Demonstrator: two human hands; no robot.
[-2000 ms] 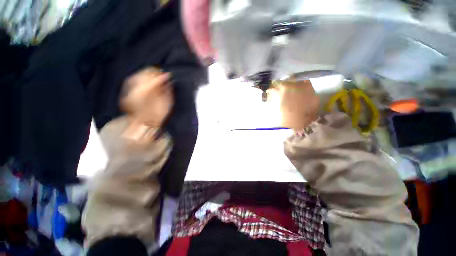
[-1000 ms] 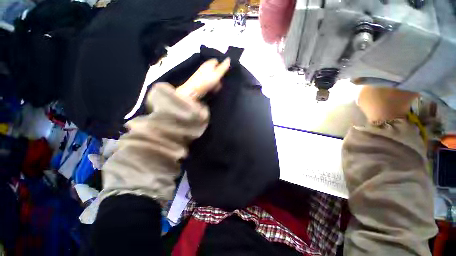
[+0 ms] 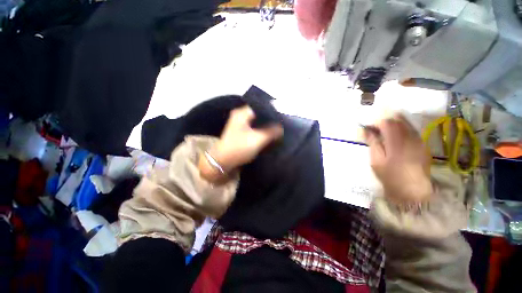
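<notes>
A black cut fabric panel [image 3: 275, 183] lies over the table's front edge and hangs onto the lap. My left hand [image 3: 243, 137] grips the panel near its upper part, fingers bent on the cloth. My right hand [image 3: 398, 154] is over the table to the right of the panel, blurred, not touching the cloth; whether it holds something small between its fingertips cannot be told. The sewing machine head [image 3: 423, 46] is at upper right, its presser foot and needle area [image 3: 368, 97] above the white table, with no cloth under it.
A garment pile [image 3: 109, 68] of black cloth lies at left. Yellow-handled scissors [image 3: 452, 143] lie right of my right hand, with an orange object [image 3: 508, 150] and a smartphone [image 3: 507, 179] beyond. A pink cloth [image 3: 313, 17] hangs left of the machine head.
The black panel, first seen one second ago, now sits lower, with my left hand lower on it. My right hand has come out from under the machine head towards the front.
</notes>
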